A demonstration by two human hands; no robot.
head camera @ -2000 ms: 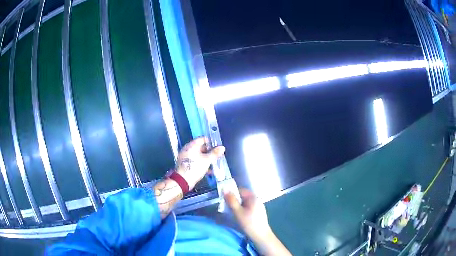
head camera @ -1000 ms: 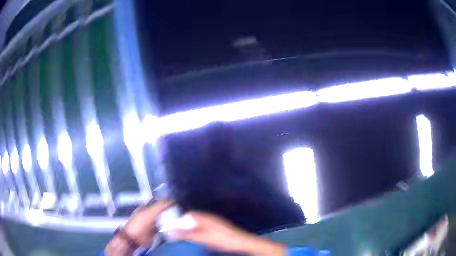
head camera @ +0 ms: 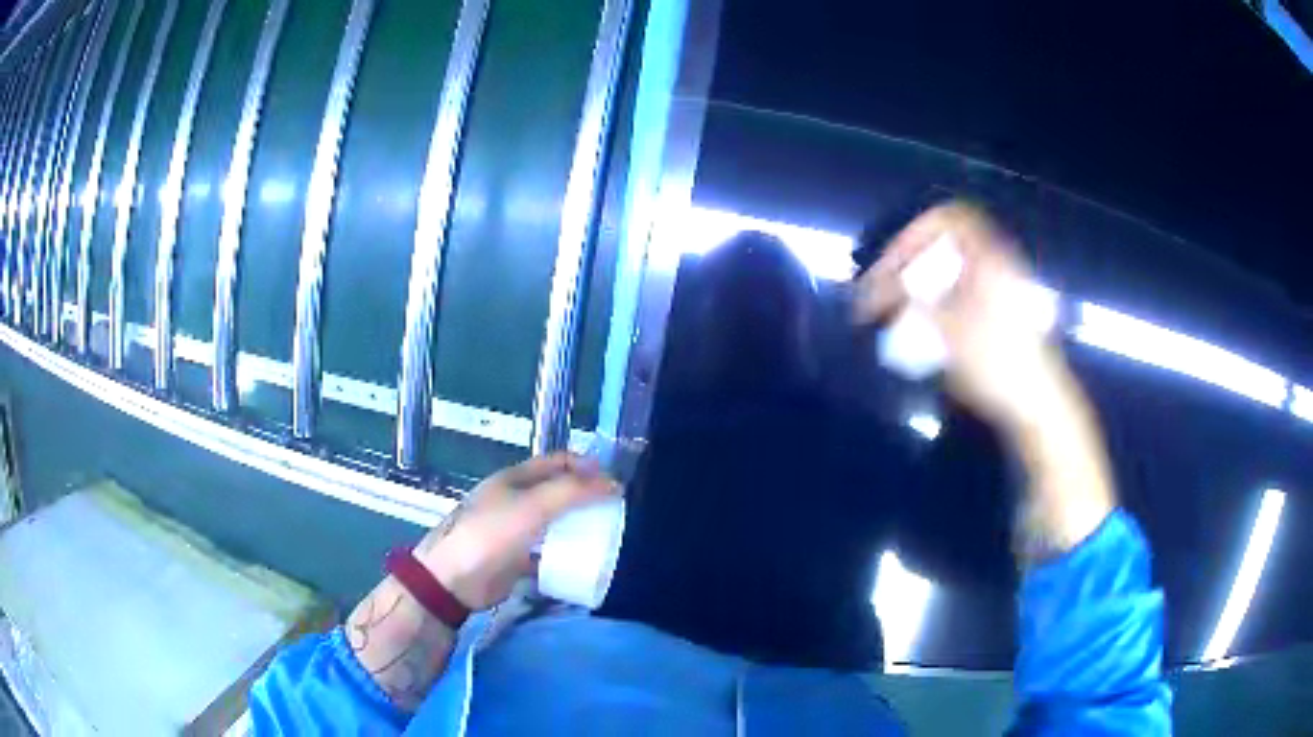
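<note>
The large glossy black display panel (head camera: 763, 504) lies flat in front of me, with ceiling lights reflected in it. A silvery frame strip (head camera: 665, 310) and a light-blue border (head camera: 625, 274) run along its left edge. My left hand (head camera: 504, 526) holds a white roll-like item (head camera: 582, 554), perhaps the tape roll, at the panel's near left corner. My right hand (head camera: 986, 310) is blurred over the glass, with a white wad (head camera: 933, 271) at its fingers, apparently the wiping cloth. The hand's reflection partly blends with it, so contact with the glass cannot be told.
Shiny metal rollers (head camera: 432, 231) of the conveyor stand to the left, with green floor below and a pale rail (head camera: 231, 439) along their near end. A whitish wrapped block (head camera: 130, 619) lies on the floor at the lower left.
Both hands were together at the panel's near left corner. My right hand has moved away to the right over the glass with the white wad. The view has shifted left.
</note>
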